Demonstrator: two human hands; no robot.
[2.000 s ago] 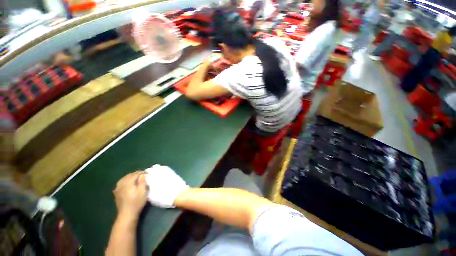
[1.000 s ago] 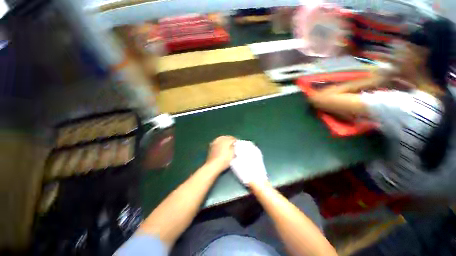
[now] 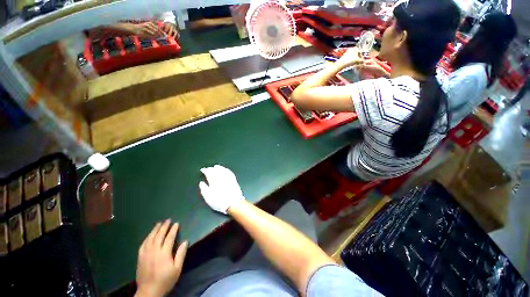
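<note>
My left hand (image 3: 160, 259) is bare and rests palm down at the front edge of the green bench (image 3: 174, 156), fingers apart, holding nothing that shows. My right hand (image 3: 221, 189), in a white glove, lies on the bench further forward and to the right, with nothing visible in it. The hands are apart. A reddish-brown rectangle (image 3: 99, 198) lies on the bench left of my hands, beside a white round-ended cable (image 3: 98, 162).
A black tray (image 3: 36, 163) with rows of gold covers (image 3: 51, 175) is at the left. Cardboard (image 3: 174, 104) lies behind the bench strip. A seated person (image 3: 395, 116) works at a red tray (image 3: 308, 129) on the right. Stacked black trays (image 3: 436, 243) stand at lower right.
My hands were together over the bench and have separated; the left moved back to the front edge, the right is alone. The view has swung left, then partly back right.
</note>
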